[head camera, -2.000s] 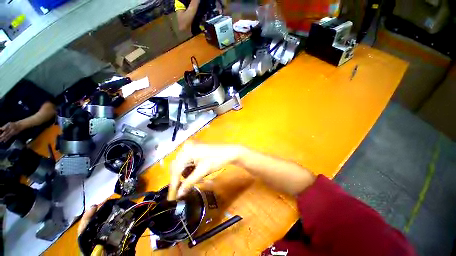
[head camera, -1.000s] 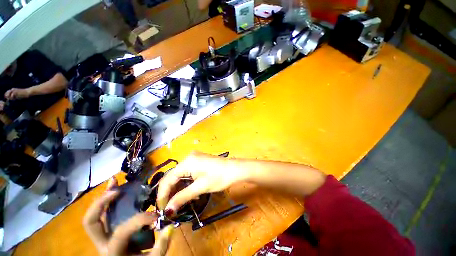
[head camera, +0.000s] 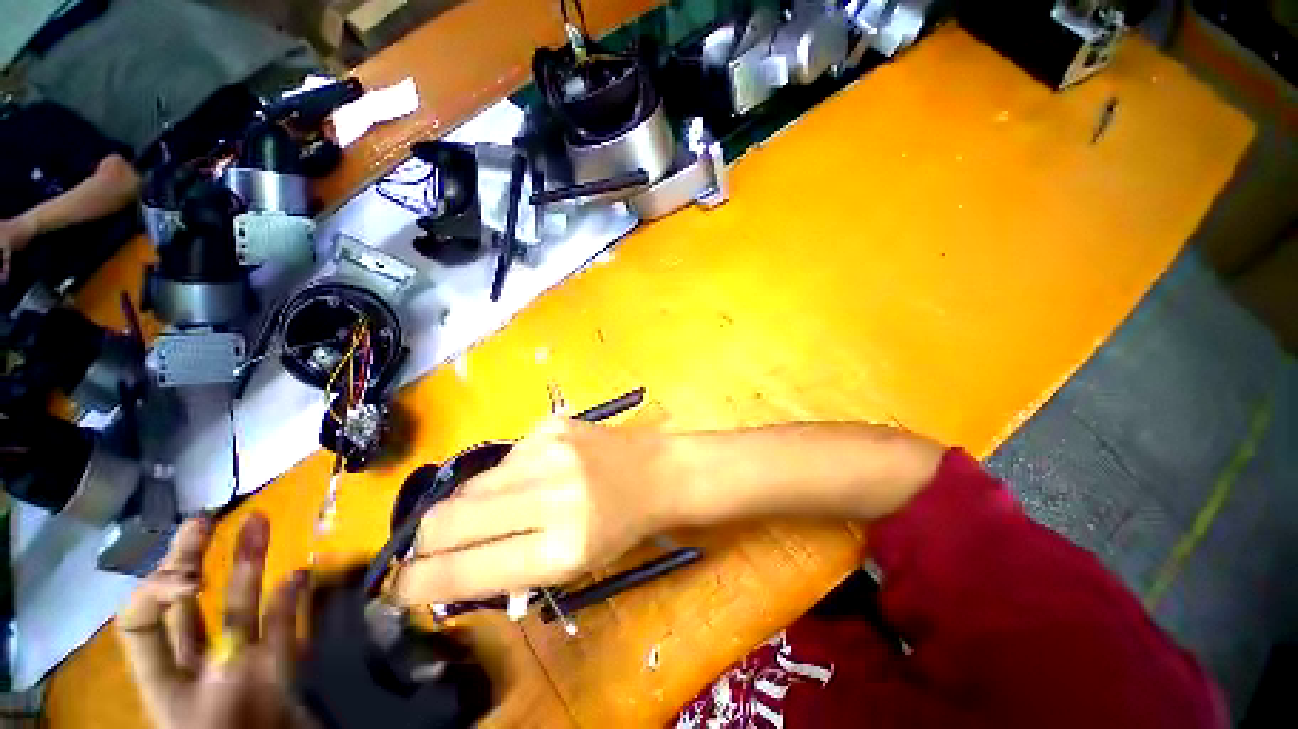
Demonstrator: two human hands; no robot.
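Note:
My left hand (head camera: 214, 641) is blurred at the lower left, its fingers spread, with yellow at one fingertip. The blurred black cover (head camera: 392, 669) lies just right of these fingers; whether they touch it is unclear. My right hand (head camera: 534, 513) is back-side up over the round black body (head camera: 463, 467), which it mostly hides. Its fingertips reach down-left to the cover's upper edge; their grip is hidden. A black rod (head camera: 626, 581) projects right of the body, and another rod end (head camera: 615, 406) shows above the wrist. A small white piece (head camera: 521, 604) shows below the hand.
A black ring with coloured wires and a dangling module (head camera: 362, 427) lies up-left. Silver and black units (head camera: 619, 143) stand along white sheets (head camera: 463, 306) behind. The orange bench top (head camera: 883, 257) extends right. Another person's forearm (head camera: 71, 207) is at upper left.
My left hand has moved left, its fingers more spread beside the cover. My right hand has turned back-side up, hiding its fingertips and more of the body. The view has shifted downward.

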